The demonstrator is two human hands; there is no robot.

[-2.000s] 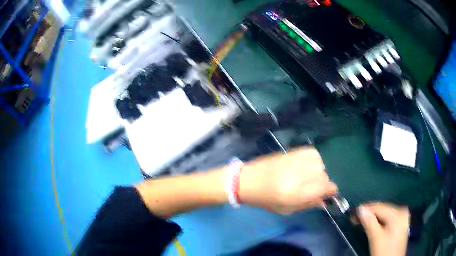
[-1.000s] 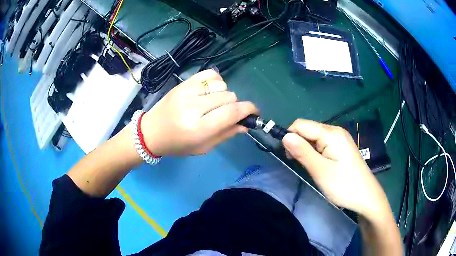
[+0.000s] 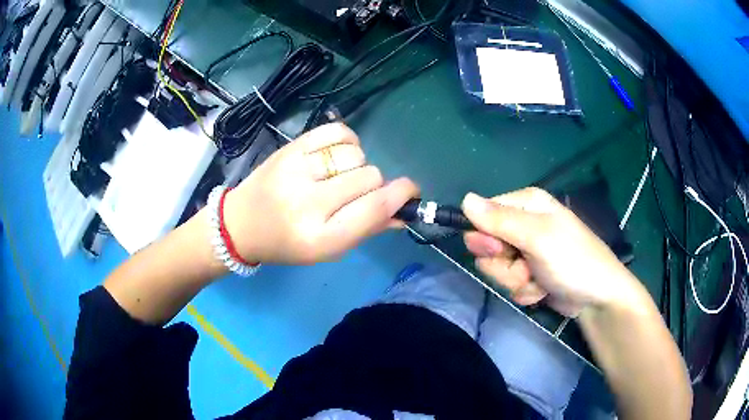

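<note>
My left hand (image 3: 320, 193), with a ring and a red and white bracelet, is shut on one black barrel plug. My right hand (image 3: 546, 246) is shut on the other black barrel plug (image 3: 451, 216). The two plugs meet end to end at a metal and white ring (image 3: 427, 212), held over the front edge of the green bench mat. The fingers hide most of both plugs. The display unit (image 3: 521, 75), in clear film with a white screen, lies on the mat beyond my hands.
A coiled black cable (image 3: 267, 102) lies left of the mat's middle. White foam trays (image 3: 148, 189) with black cables stand at the left. The black test box (image 3: 333, 20) is at the top. A blue-tipped pen-like item (image 3: 622, 93) and a looped white cable (image 3: 692, 271) lie at the right.
The view has swung toward the lap and bench edge. My hands have come together at the plugs. Since a second ago, the gap between the plugs has closed and my right fingers have shifted.
</note>
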